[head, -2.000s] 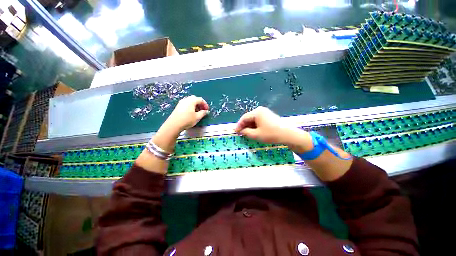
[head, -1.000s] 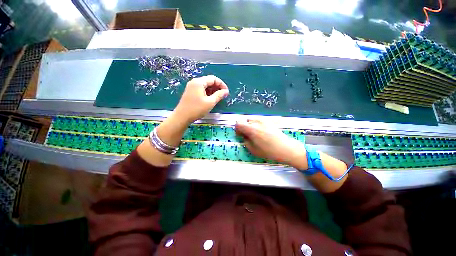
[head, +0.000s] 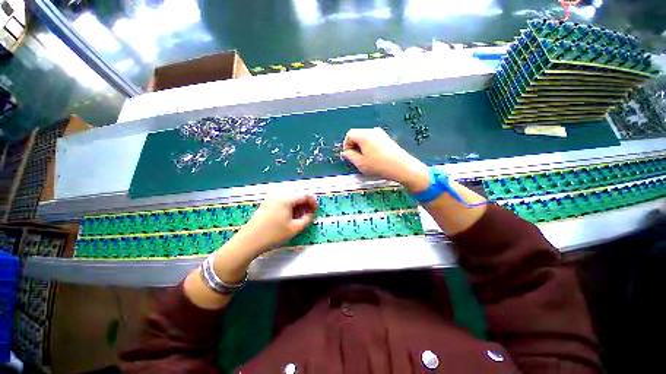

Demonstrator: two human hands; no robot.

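Observation:
A green circuit board panel with small blue parts lies on the conveyor in front of me. My left hand is over its middle, thumb and fingertips close together; I cannot tell whether they hold a part. My right hand is at the right end of the scattered silvery leaded components on the green mat, fingers curled down; whether it grips one is hidden. A denser heap of silvery components lies on the left of the mat. Dark leaded components form a small cluster right of the silvery ones.
A tall stack of circuit board panels stands on the right of the mat, a pale paper label at its foot. More panels lie on the conveyor at right. An open cardboard box stands behind at left.
My left hand has moved from the mat's front area down over the panel. My right hand has moved from the panel up to the scattered components. The camera view has shifted and tilted.

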